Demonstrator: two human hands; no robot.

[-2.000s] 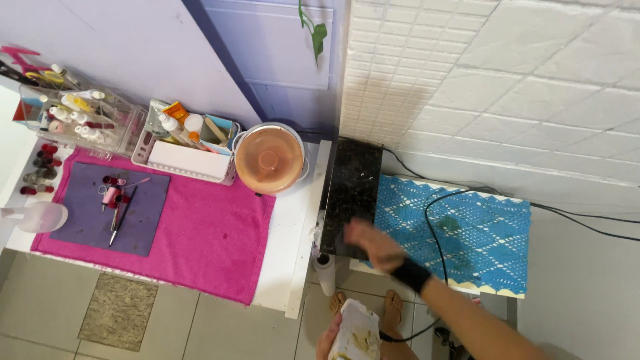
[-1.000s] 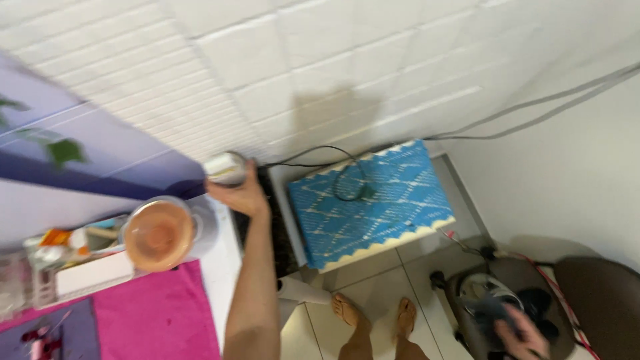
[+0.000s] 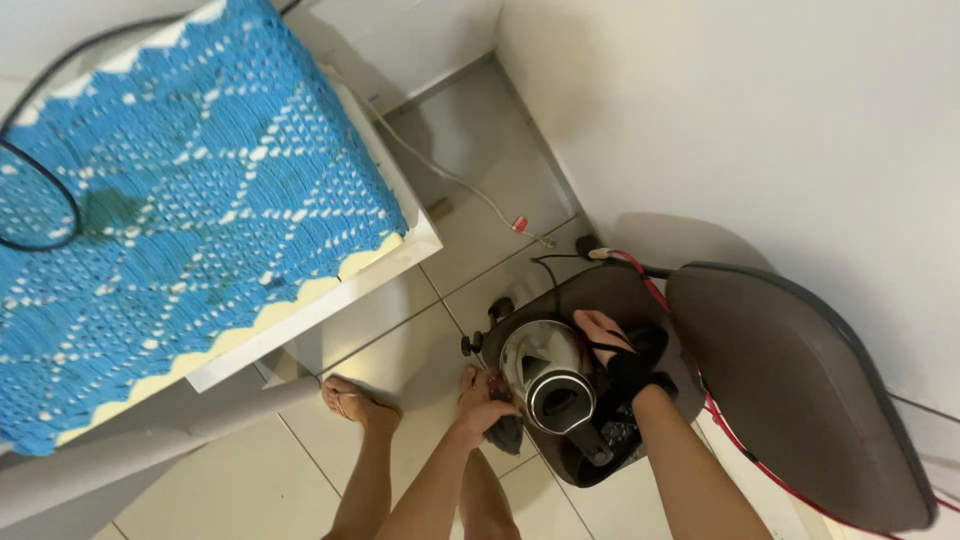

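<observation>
A stainless steel electric kettle (image 3: 541,356) with a black lid and handle stands on the brown seat of an office chair (image 3: 592,289). My left hand (image 3: 480,409) holds a dark, soft-looking item (image 3: 505,429) beside the kettle, at the seat's edge; what it is cannot be told. On the kettle's other side is my right hand (image 3: 600,330), with a black band at the wrist and a thin black strap or cord across the fingers. Its fingertips are near the kettle, and whether they touch it is unclear. Black objects (image 3: 649,349) lie on the seat beneath and beside it.
A blue crocheted cloth (image 3: 225,187) covers a white table (image 3: 390,277) at the left, with a black cable on top. A white cable (image 3: 465,184) with a red tag trails over the floor. Red cables (image 3: 720,420) run by the chair's backrest (image 3: 795,390). My feet in sandals stand between table and chair.
The view has swung right and closer to the chair. My left hand has left the white object by the wall and is now beside the kettle. The dark item was in my right hand's area earlier, blurred.
</observation>
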